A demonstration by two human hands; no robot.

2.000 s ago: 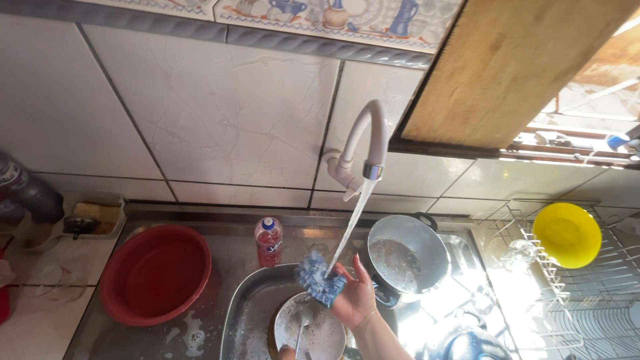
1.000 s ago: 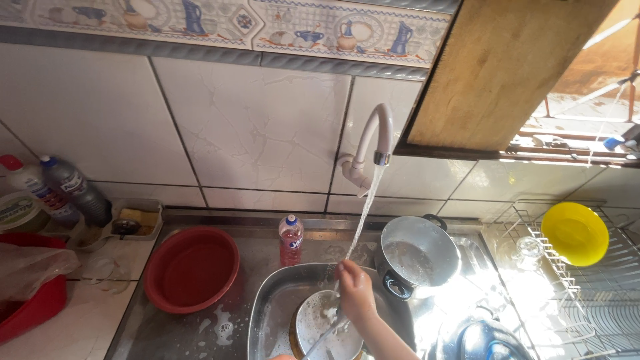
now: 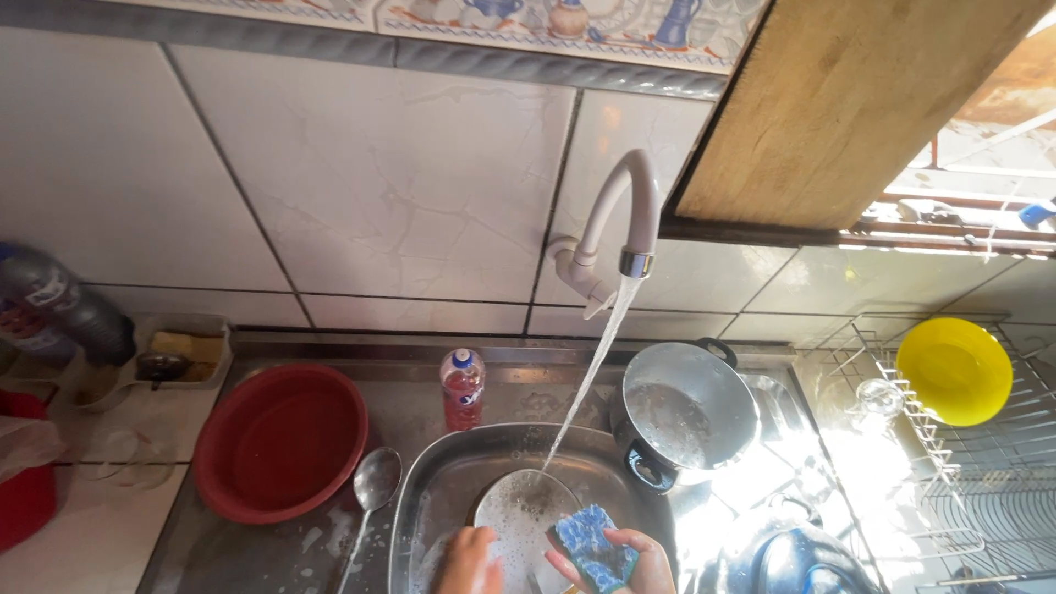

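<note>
My right hand (image 3: 639,565) grips a blue scouring sponge (image 3: 596,544) over the lower right of the steel sink basin (image 3: 429,462). Close by, my left hand (image 3: 470,561) is blurred above the left edge of a round, light-coloured dish (image 3: 524,503) in the basin; whether it holds anything is unclear. Water runs from the white curved faucet (image 3: 639,198) onto that dish. A large metal spoon (image 3: 378,478) lies on the steel drainboard left of the basin, its bowl toward the wall. Part of another utensil handle shows between the hands.
Left of the spoon stands a red plastic basin (image 3: 280,445). A bottle of pink liquid (image 3: 463,392) is behind the sink. At right are an aluminium pot (image 3: 689,412) with black handles and a wire dish rack (image 3: 949,478) holding a yellow bowl (image 3: 954,371). Bottles stand far left.
A metal spoon now lies on the drainboard beside the red basin, where earlier frames show none. My right hand has moved down from the water stream, with the sponge in it.
</note>
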